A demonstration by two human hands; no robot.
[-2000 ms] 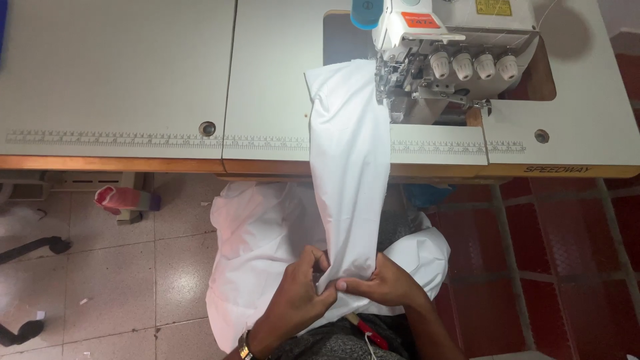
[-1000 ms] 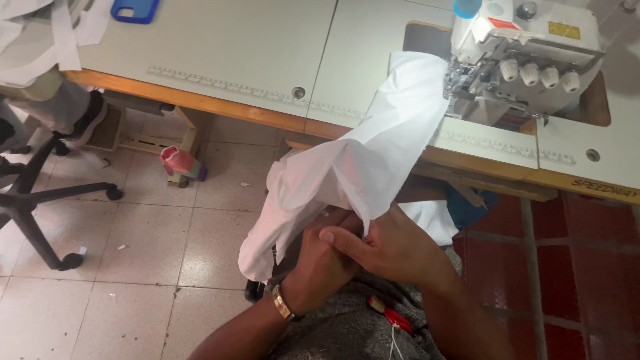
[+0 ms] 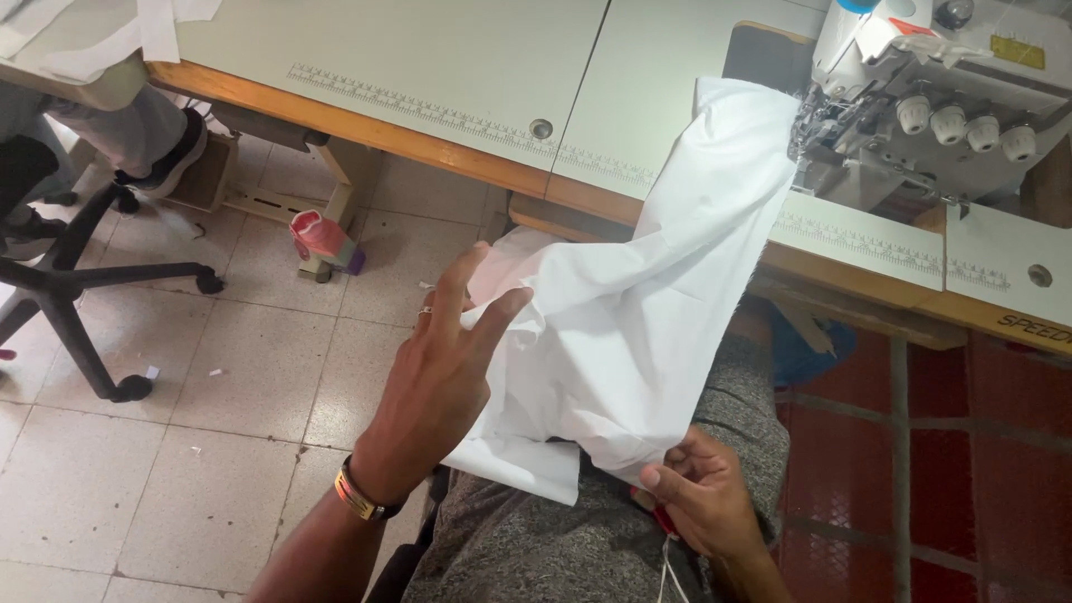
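Note:
White fabric (image 3: 645, 293) hangs from the overlock sewing machine (image 3: 930, 109), over the table edge and down to my lap. Its upper end lies beside the needle and presser-foot area. My left hand (image 3: 435, 360) is at the fabric's left side, thumb and index finger spread, the fingertips near or on the cloth; whether any cloth is held by the other fingers I cannot tell. My right hand (image 3: 703, 494) pinches the lower right corner of the fabric between thumb and fingers. A red object (image 3: 664, 519) with a white string lies on my lap, partly behind that hand.
The sewing table (image 3: 435, 50) has a printed ruler along its wooden front edge. White fabric strips (image 3: 117, 42) lie at the upper left. Below are a black wheeled chair base (image 3: 75, 285), another person's leg and shoe (image 3: 167, 142), and a pink container (image 3: 322, 239) by a table foot.
My hands were together on the fabric and are now apart, the left one up and to the left, the right one low at the corner. The cloth is spread wider between them.

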